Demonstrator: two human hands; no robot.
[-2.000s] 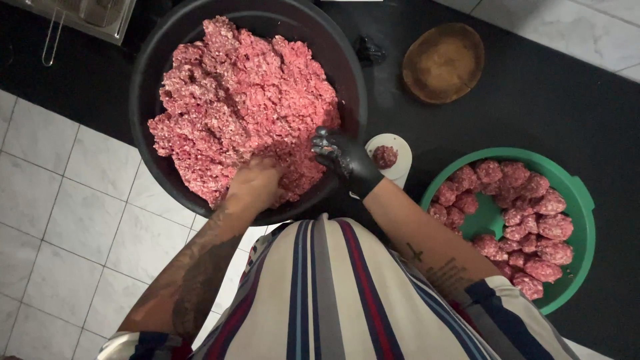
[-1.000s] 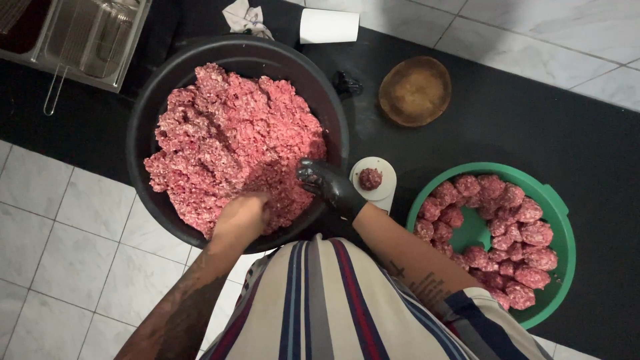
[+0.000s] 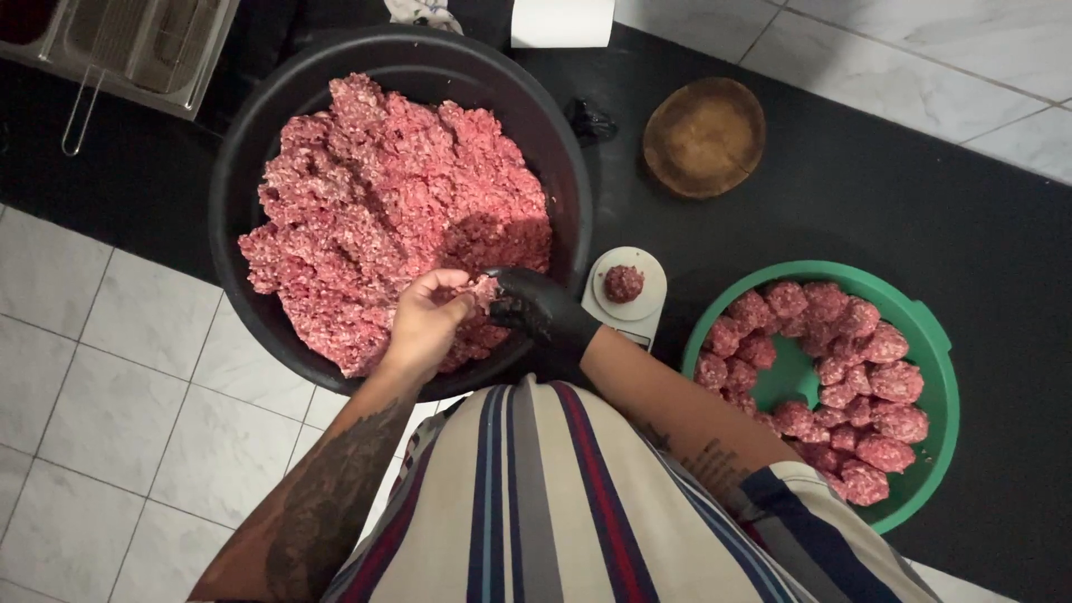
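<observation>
Over the near part of a large black tub (image 3: 569, 134), my bare left hand (image 3: 431, 322) pinches a small piece of ground meat (image 3: 481, 293) between thumb and fingers. My right hand (image 3: 544, 310), in a black glove, touches the other side of that piece; its fingers are curled, and whether it holds anything is hidden. A big mound of ground meat (image 3: 394, 193) fills much of the tub. Just right of the gloved hand, a ball of meat (image 3: 623, 284) sits on a white kitchen scale (image 3: 646, 322). Many more meat balls (image 3: 896, 382) lie in a green round basin (image 3: 945, 410).
A wooden bowl (image 3: 703, 138) stands beyond the scale on the black countertop (image 3: 837, 184). Crumpled black plastic (image 3: 590, 121) lies by the tub. A white paper roll (image 3: 563, 21) and a cloth (image 3: 423, 12) are at the far edge. Metal fryer-like pans with a wire basket (image 3: 126, 42) stand at far left.
My left hand has come up off the meat mound and now meets my right hand, with a small piece of meat between them. The ball on the scale has stayed there.
</observation>
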